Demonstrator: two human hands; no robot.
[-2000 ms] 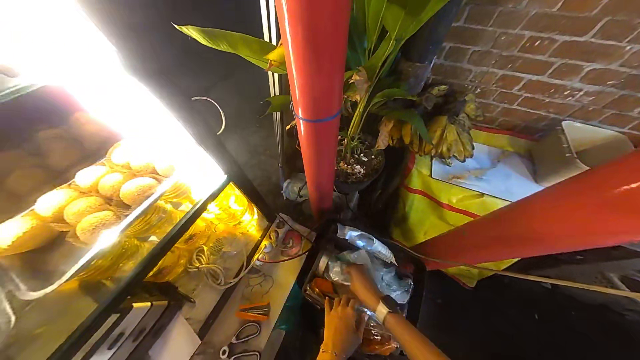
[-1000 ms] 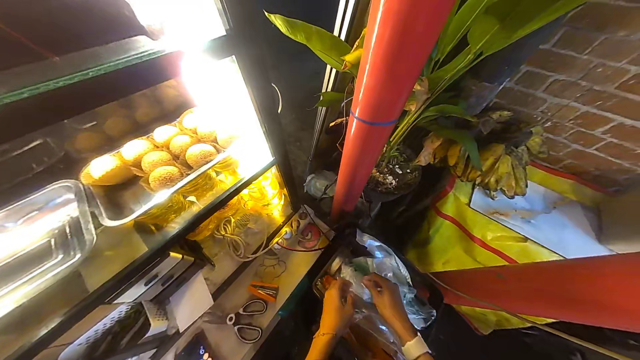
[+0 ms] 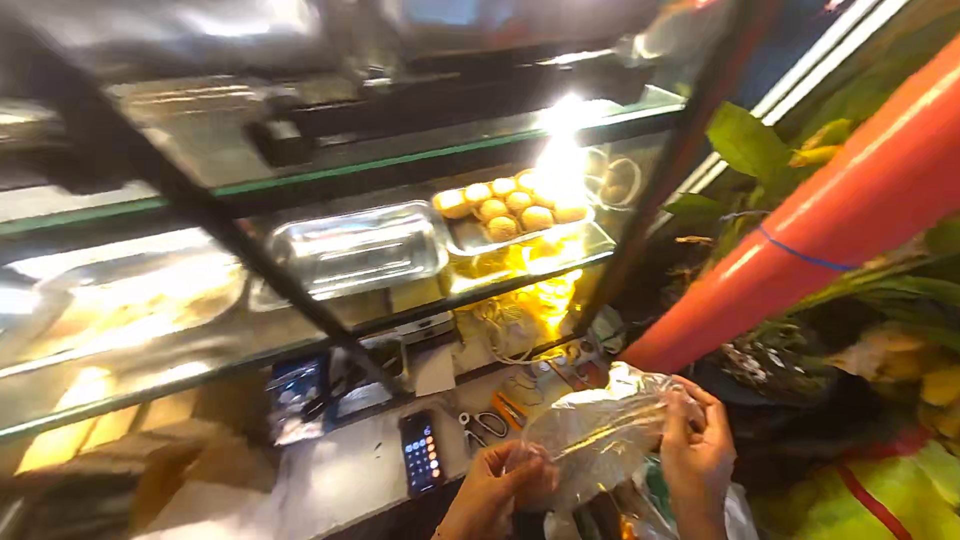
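Between my hands a clear plastic bag (image 3: 600,431) is stretched out, near the counter's right end. My left hand (image 3: 506,476) pinches its lower left edge, and my right hand (image 3: 694,431) grips the upper right corner. To the left of the bag, scissors (image 3: 484,427) and an orange-handled tool (image 3: 508,410) lie on the counter. A phone (image 3: 421,452) with a calculator on its screen lies left of the scissors. Below the bag, more plastic is partly hidden by my hands.
A glass display case holds round golden food balls (image 3: 517,206) in a tray, an empty metal tray (image 3: 360,251) and a third tray (image 3: 142,285). A red pole (image 3: 795,217) slants at the right, beside a potted plant (image 3: 772,352). Yellow sheeting (image 3: 885,495) lies lower right.
The view has swung strongly left toward the display case. My hands, earlier low over the plastic in a dark container, are now raised and apart with a clear bag between them.
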